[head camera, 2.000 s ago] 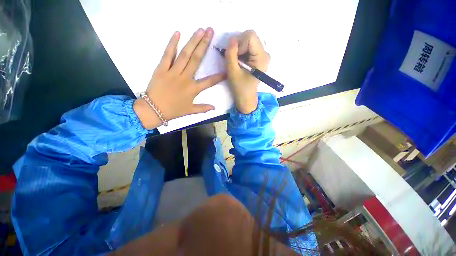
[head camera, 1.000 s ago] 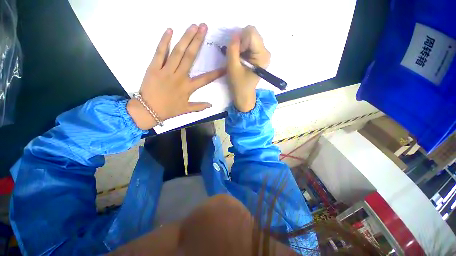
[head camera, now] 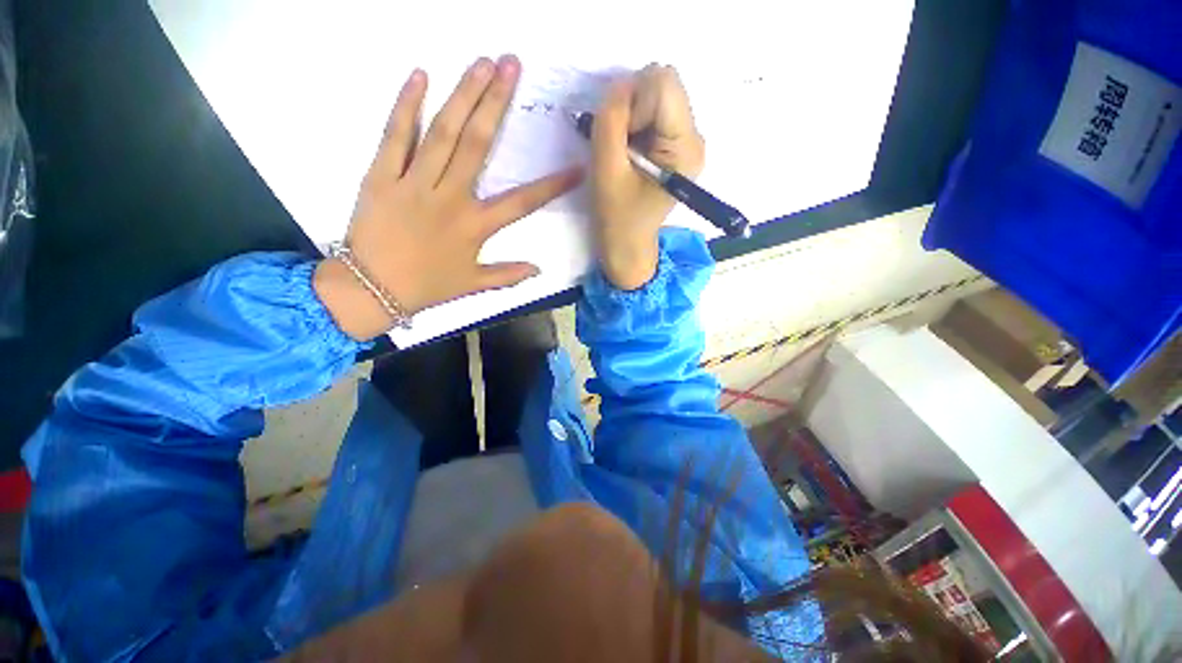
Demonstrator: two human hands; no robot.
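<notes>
A large white sheet lies on the dark green bench. A small thin slip of paper lies on it, with a short line of dark handwriting near its top. My left hand lies flat on the slip and sheet with fingers spread, a pale bracelet on the wrist. My right hand holds a pen with a black barrel end. Its tip is at the end of the handwriting. My left hand and the pen hand hide parts of the slip.
A blue plastic bin with a white label stands at the right. Clear plastic shows at the far left on the bench. Below right are a white curved surface, cartons and floor with striped tape.
The line of handwriting has grown longer beside the pen tip. My left hand and the sheet have shifted a little to the left in view. The pen stays in my right hand.
</notes>
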